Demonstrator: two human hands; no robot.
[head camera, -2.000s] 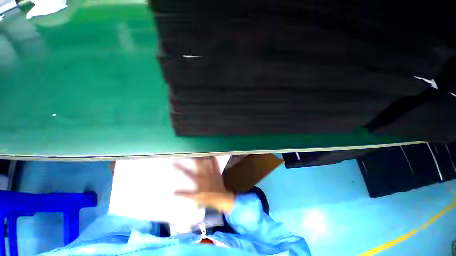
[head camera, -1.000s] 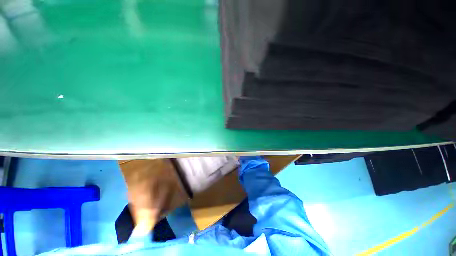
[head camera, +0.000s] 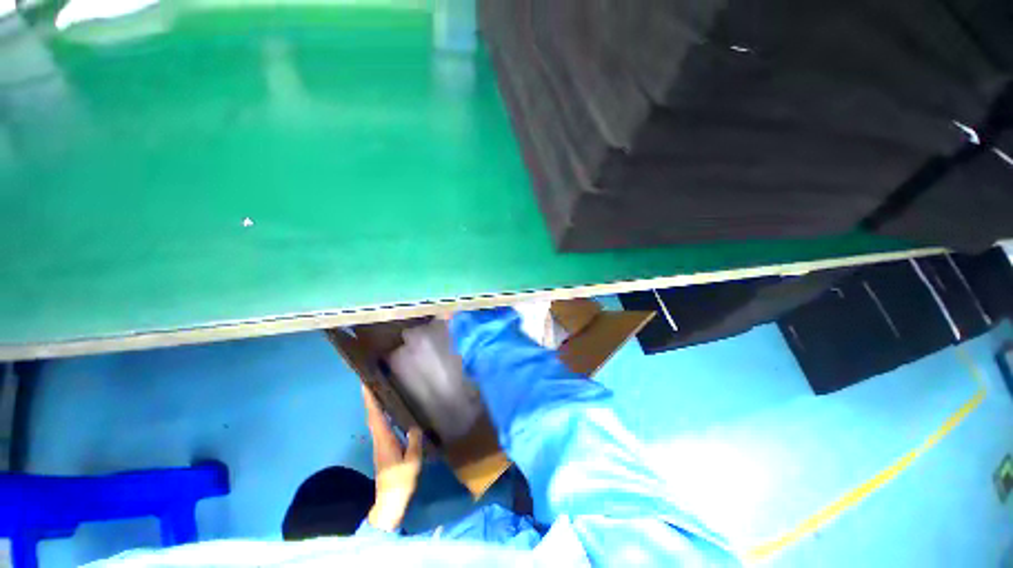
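A brown cardboard carton (head camera: 480, 457) stands tilted, with open flaps, below the bench edge. White bundles (head camera: 439, 383) lie inside it. My left hand (head camera: 393, 457) is at the carton's left side, its fingers along the outer wall and its thumb at the near corner, holding the wall. My right arm, in a blue sleeve, reaches across the carton towards its far part. My right hand is hidden by the bench edge and the carton.
The green bench top (head camera: 278, 222) spans above, bearing a tall stack of black trays (head camera: 755, 155) at right. More black stacks (head camera: 844, 333) stand beyond the bench edge at right. A blue stool (head camera: 111, 496) is at lower left. A yellow line marks the blue floor.
The white sheets held over my lap two seconds ago are gone from there. My left hand has moved from over the carton's flap to its left side. My right arm reaches further left.
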